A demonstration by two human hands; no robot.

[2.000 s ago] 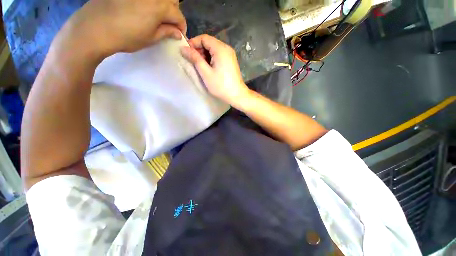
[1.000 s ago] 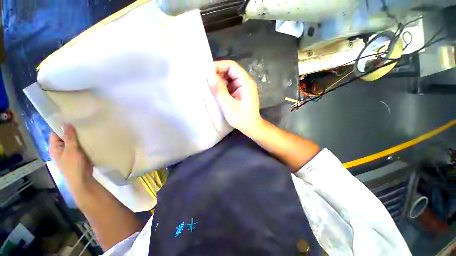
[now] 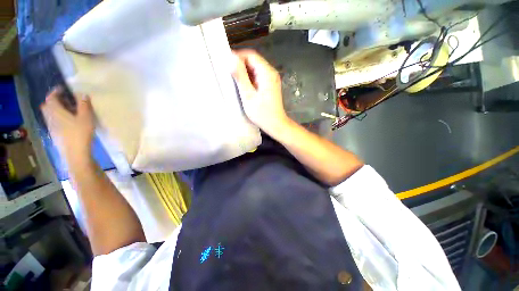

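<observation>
A folded white to beige panel [image 3: 171, 96] lies on the black table in front of me, its lower edge at my apron. Its upper edge runs under the pale sewing machine end [image 3: 219, 7]. A straight seam line runs along its right side. My right hand [image 3: 259, 91] holds that right edge, thumb and fingers together. My left hand [image 3: 71, 122] is at the panel's left edge, fingers bent and a little blurred; whether it grips the edge is unclear. The needle area is hidden.
A stack of panels with yellow edges [image 3: 168, 196] lies low at the left beside my apron. A dark fitting [image 3: 246, 25] and a pale blue cloth scrap [image 3: 323, 37] are by the machine arm. Wires cross a round yellow-white disc [image 3: 424, 68] at right. A yellow floor line [image 3: 455, 177] curves behind.
Both hands first pinched the panel's edge together. The panel then came up under the machine end, my left hand moving to its left side. Since then, both hands and the panel have shifted slightly upward.
</observation>
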